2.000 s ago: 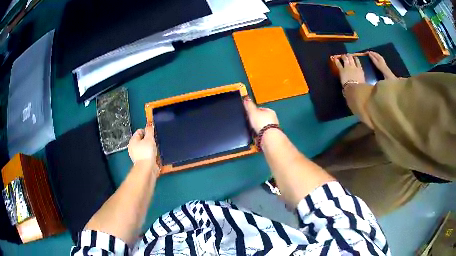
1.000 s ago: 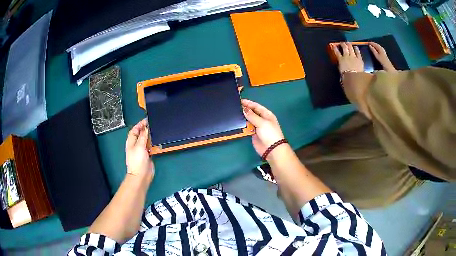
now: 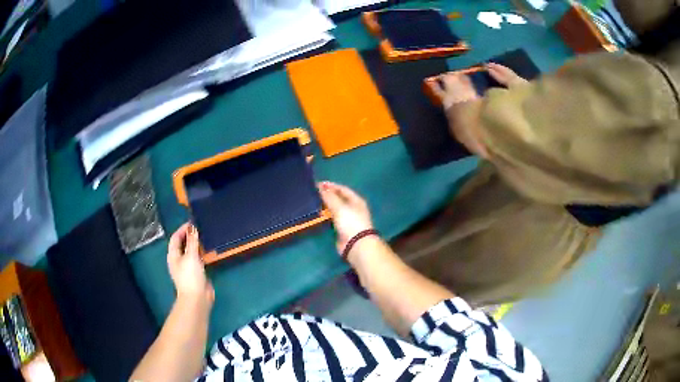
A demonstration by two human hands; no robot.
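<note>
A glossy black display panel (image 3: 253,192) lies in an orange holding fixture (image 3: 242,147) on the green-matted bench in front of me. My left hand (image 3: 186,261) grips the near left corner, with fingers at the panel and fixture edge. My right hand (image 3: 344,213) grips the right side near the lower right corner. The fixture's orange rim shows along the far and near edges. Whether the fingers press the panel or only the fixture is hard to tell.
A flat orange plate (image 3: 343,101) lies beyond my right hand. A wrapped crinkled rectangle (image 3: 136,204) and black mat (image 3: 101,287) lie left. Stacked orange plates (image 3: 46,321) stand at far left. Film sleeves (image 3: 276,45) lie at the back. Another person's hands (image 3: 456,89) work on a fixture at right.
The camera view has shifted, moving the scene left in the picture. Since the earliest frame, my hands have moved down the fixture's sides towards its near corners. Both remain on it.
</note>
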